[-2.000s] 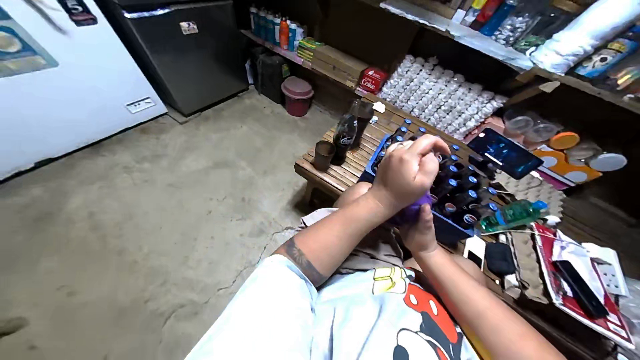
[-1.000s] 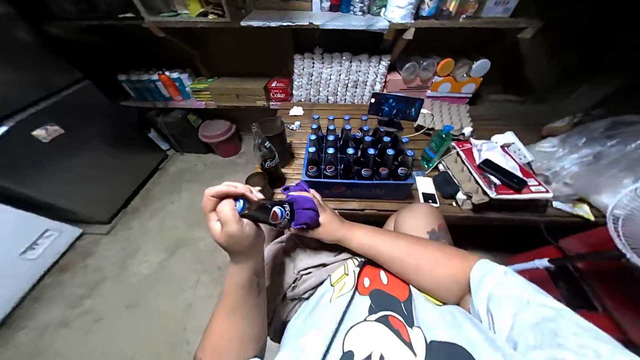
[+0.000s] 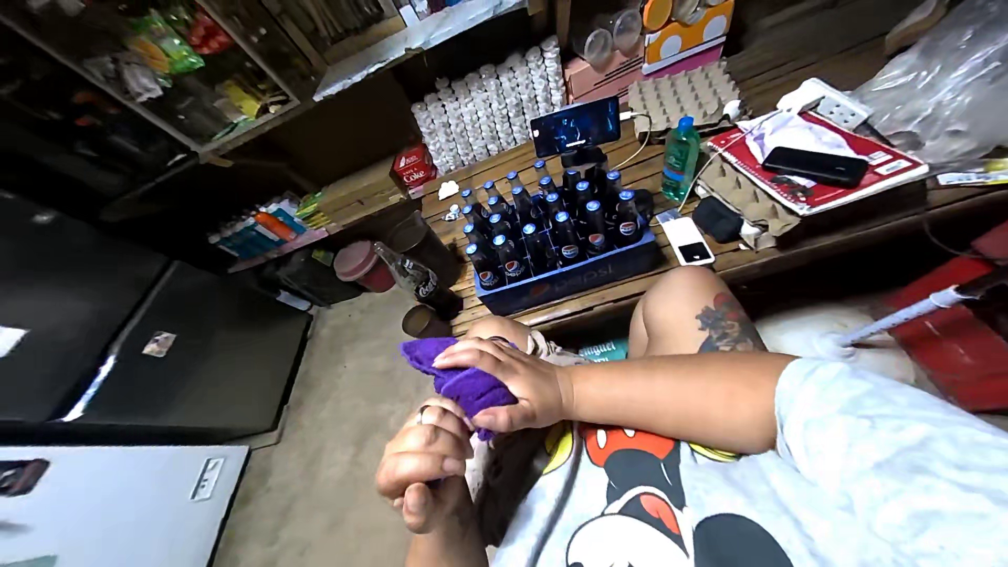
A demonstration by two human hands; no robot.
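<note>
My left hand [image 3: 425, 465] is curled in a fist just below and left of my right hand [image 3: 516, 386], against the purple cloth. The bottle between them is almost wholly hidden; only a small dark part shows at my left fist. My right hand presses the bunched purple cloth [image 3: 472, 390] around it. Beyond my knees, a blue Pepsi crate [image 3: 567, 283] holds several capped dark glass bottles [image 3: 567, 236] standing upright. Left of the crate, a Coca-Cola bottle [image 3: 425, 283] stands beside a small dark cup [image 3: 426, 321].
The slatted wooden table [image 3: 504, 169] also bears a propped phone [image 3: 576, 126], a green bottle [image 3: 680, 157], a white device [image 3: 687, 240], a red notebook [image 3: 850, 161] with a black phone [image 3: 815, 166], and an egg tray [image 3: 685, 94]. A pink-lidded bucket [image 3: 364, 264] stands on the floor at left.
One second ago a Pepsi bottle lay visible between my hands, its cap end at my left hand; now hands and cloth cover it. The view has swung and tilted.
</note>
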